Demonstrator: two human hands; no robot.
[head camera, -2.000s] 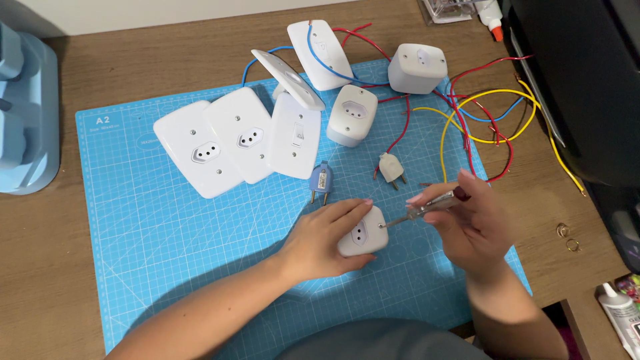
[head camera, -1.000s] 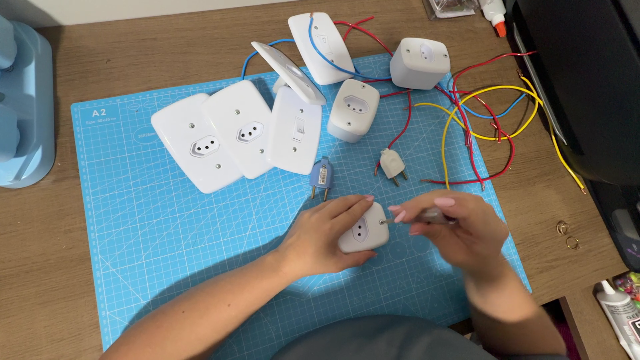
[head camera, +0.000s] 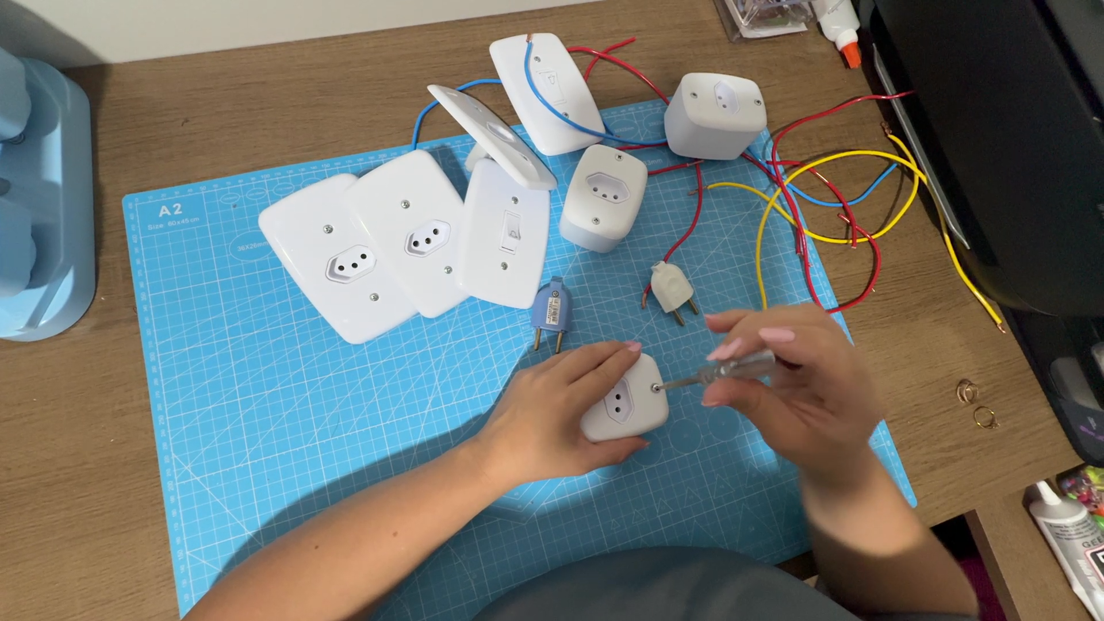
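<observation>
My left hand (head camera: 561, 418) grips a small white surface-mount power outlet (head camera: 640, 414) against the blue cutting mat (head camera: 345, 483), fingers over its far side and thumb along the near side. A screwdriver with a clear handle (head camera: 737, 366) is held in the fingertips of my right hand (head camera: 802, 388); its tip meets the screw (head camera: 656, 388) at the outlet's right end. Just beyond my left hand lies a blue two-pin plug (head camera: 552, 310), and a white two-pin plug (head camera: 671, 287) with a red wire lies farther right.
White outlet plates (head camera: 336, 293), a switch plate (head camera: 509, 259) and two more boxed outlets (head camera: 604, 194) (head camera: 714, 121) lie toward the back. Red, blue and yellow wires (head camera: 841, 155) tangle at the back right beside a black machine (head camera: 992, 129). Rings (head camera: 984, 417) lie on the wooden table.
My right hand's fingers have shifted around the screwdriver handle, while its tip stays at the outlet's screw. My left hand keeps its hold on the outlet.
</observation>
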